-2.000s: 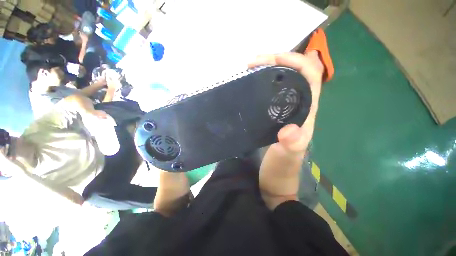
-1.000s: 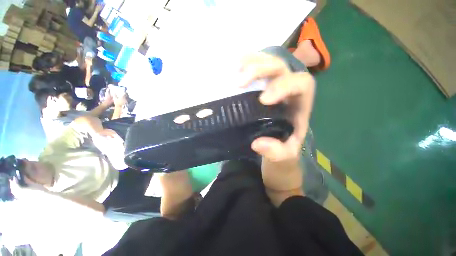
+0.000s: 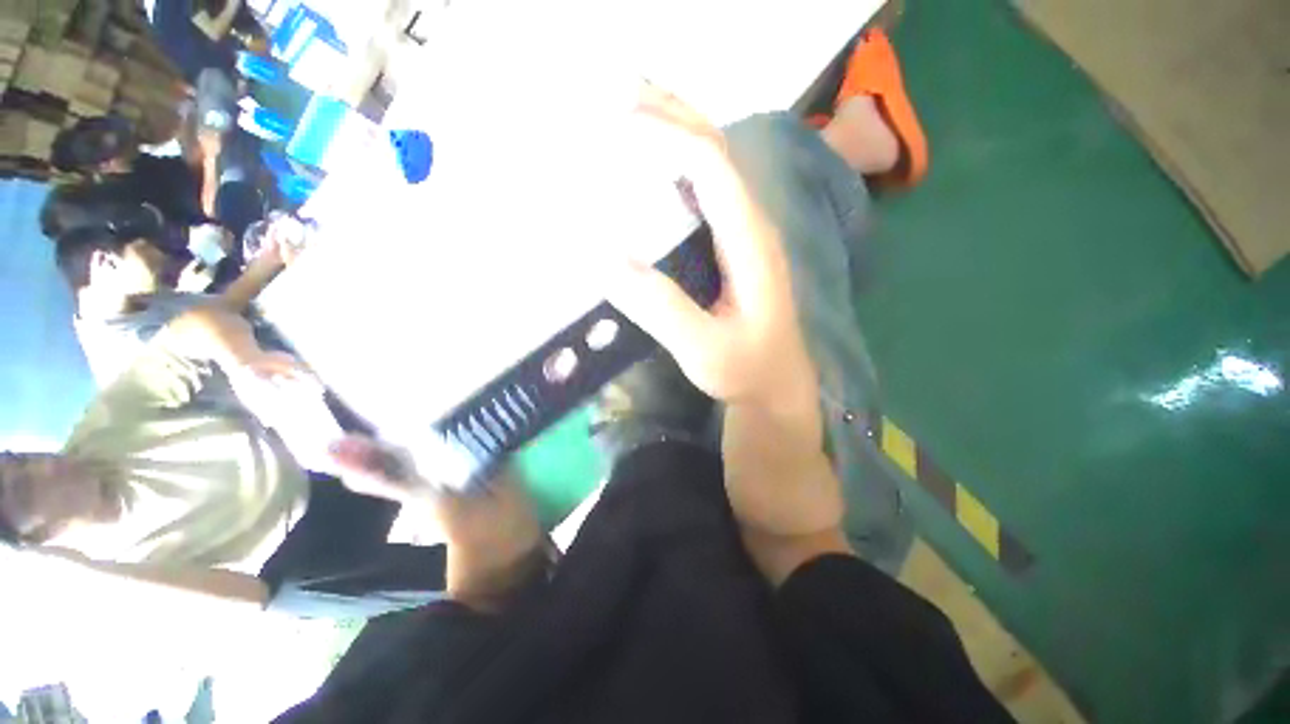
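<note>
The appliance unit (image 3: 545, 375) is held up in front of me, tilted, its right end higher. Its black side band faces me, with two shiny pale ovals near the middle and vertical ridges toward the lower left. The part beyond the band is washed out to white against the tabletop, so its outline is hidden. My right hand (image 3: 729, 290) grips the right end, thumb and fingers spread around it. My left hand (image 3: 403, 467) is blurred at the lower left end and holds the unit there.
A white tabletop (image 3: 538, 85) lies behind the unit, with a dark-blue object (image 3: 412, 156) and blue-and-white boxes (image 3: 318, 130) at its far left. Seated people are on the left. An orange shoe (image 3: 884, 106) and green floor (image 3: 1047, 311) are on the right.
The unit has turned from showing its flat black bottom to its side band, then tilted with the left end down. The ridges have moved from right of the ovals to their left.
</note>
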